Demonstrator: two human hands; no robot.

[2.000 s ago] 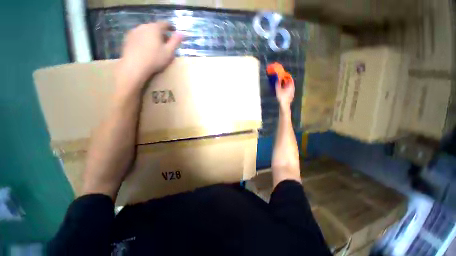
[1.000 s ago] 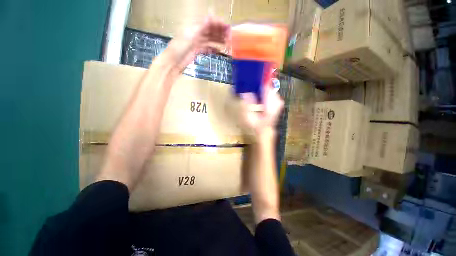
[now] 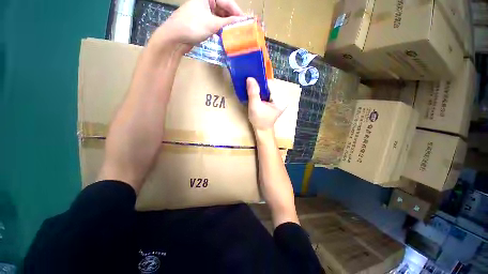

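Note:
A large brown carton (image 3: pixel 214 123) marked V28 lies in front of me, its top flaps folded in with a narrow seam between them. My right hand (image 3: pixel 263 109) grips the orange and blue tape dispenser (image 3: pixel 247 59) by its blue part, held above the carton's far edge. My left hand (image 3: pixel 200 21) is at the dispenser's orange end, with fingertips bent at its top edge. Whether the fingers pinch the tape end is hard to tell.
The green belt (image 3: pixel 40 123) with a pale metal rail (image 3: pixel 124 21) is on the left. A film-covered dark surface (image 3: pixel 315 104) holds two tape rolls (image 3: pixel 304 67). Stacked cartons (image 3: pixel 377 142) stand at the right, and more boxes (image 3: pixel 342 235) lie at lower right.
The tape dispenser was picked up from the dark surface and brought left over the carton. Since one second ago it has shifted slightly left, with my left hand at its end.

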